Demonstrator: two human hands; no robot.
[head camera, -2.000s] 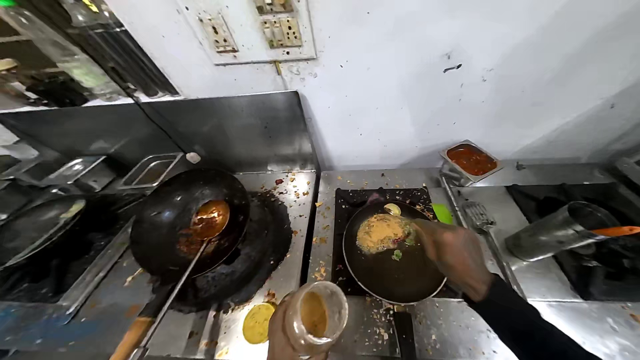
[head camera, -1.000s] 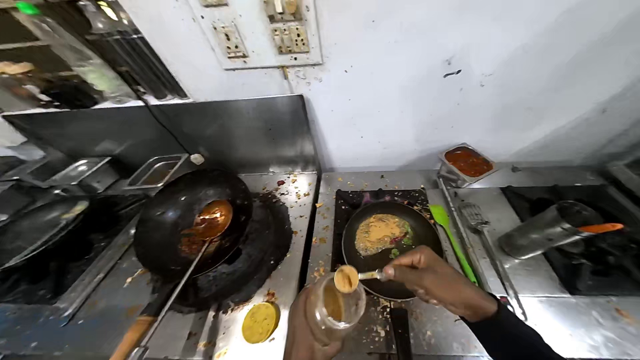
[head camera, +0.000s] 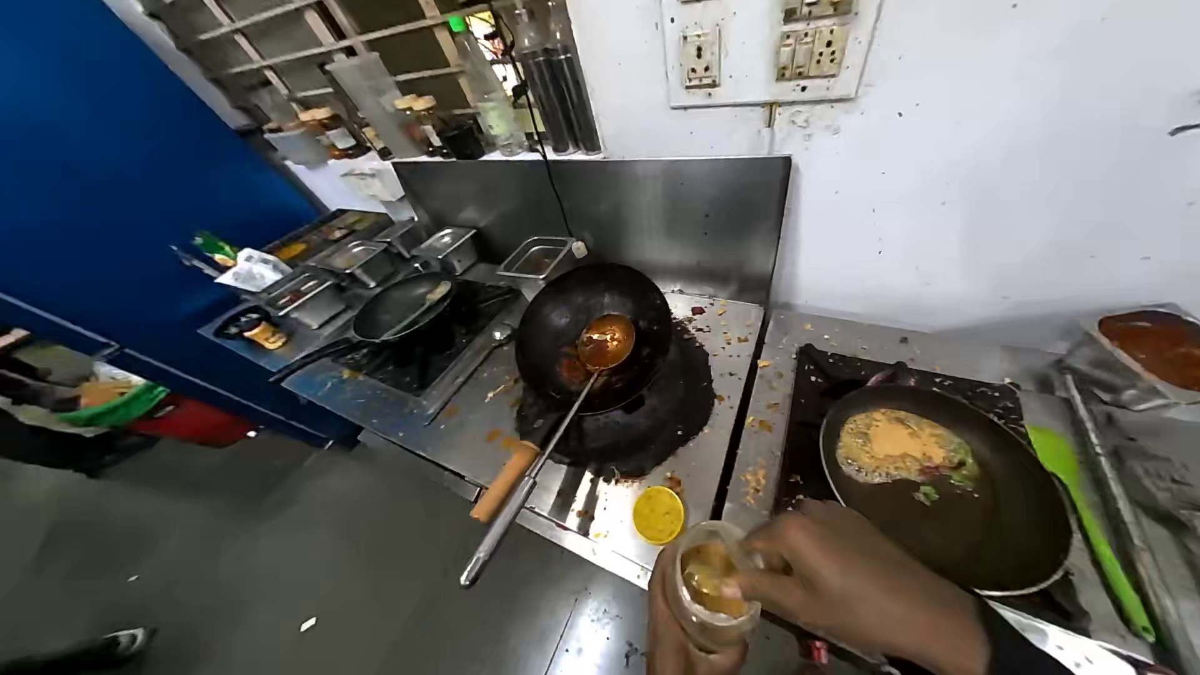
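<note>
My left hand (head camera: 677, 630) is wrapped around a clear jar (head camera: 714, 626) that holds yellow-brown powder. Over the jar's mouth is my right hand (head camera: 834, 577), its fingertips inside the rim; the spoon seen earlier is hidden or too blurred to make out. To the right, a flat black pan (head camera: 994, 525) on a burner holds a patch of orange-tan powder over bubbling liquid (head camera: 900, 445), with green bits beside it. A round yellow lid (head camera: 658, 515) lies on the steel counter left of the jar.
A black wok (head camera: 544, 328) holds a ladle (head camera: 606, 341) with red-brown sauce, its handle jutting over the front edge. A green spatula (head camera: 1092, 525) and a tray of red sauce (head camera: 1158, 347) are at right. Another pan (head camera: 403, 307) and steel containers (head camera: 445, 246) stand at left. A foot (head camera: 127, 642) shows at lower left.
The view has swung left. My right hand was over the pan, then held a spoon of powder above the jar; now its fingers are at the jar's mouth.
</note>
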